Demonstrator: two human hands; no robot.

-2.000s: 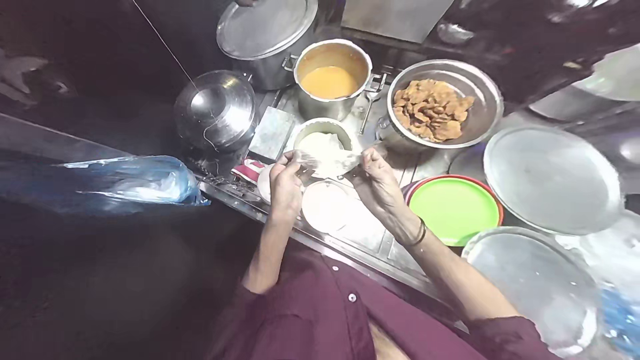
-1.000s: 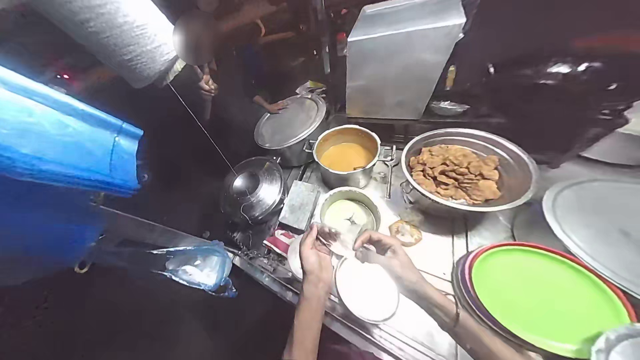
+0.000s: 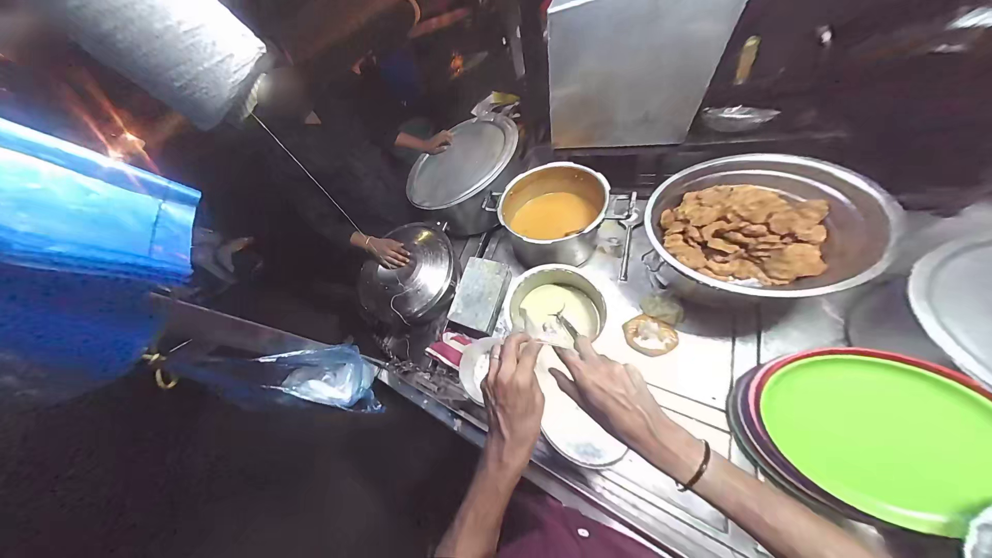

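Observation:
My right hand (image 3: 616, 391) grips the handle of a metal spoon (image 3: 567, 326), whose bowl end is in the creamy white mixture of a round metal pot (image 3: 597, 288). Close to it on the left, my left hand (image 3: 513, 387) has its fingers curled at the pot's near rim. A thin, clear plastic film (image 3: 547, 344) seems to stretch between my left fingers and my right hand; its shape is hard to make out. Below my hands lies a round white surface (image 3: 585, 430), partly covered by them. A small pale dish (image 3: 471, 370) is partly behind my left hand.
Behind stand a pot of orange liquid (image 3: 556, 217) and a wide metal bowl of fried brown pieces (image 3: 744, 232). Stacked plates, green on top (image 3: 876, 434), lie right. Another person's hand (image 3: 387, 252) touches a domed lid (image 3: 418, 271); a hand (image 3: 439, 142) rests on a flat lid (image 3: 465, 167).
My right hand now holds a spoon in the white mixture; two seconds ago both hands held clear film between them. Another person's hand has come onto the domed lid. The view has shifted strongly.

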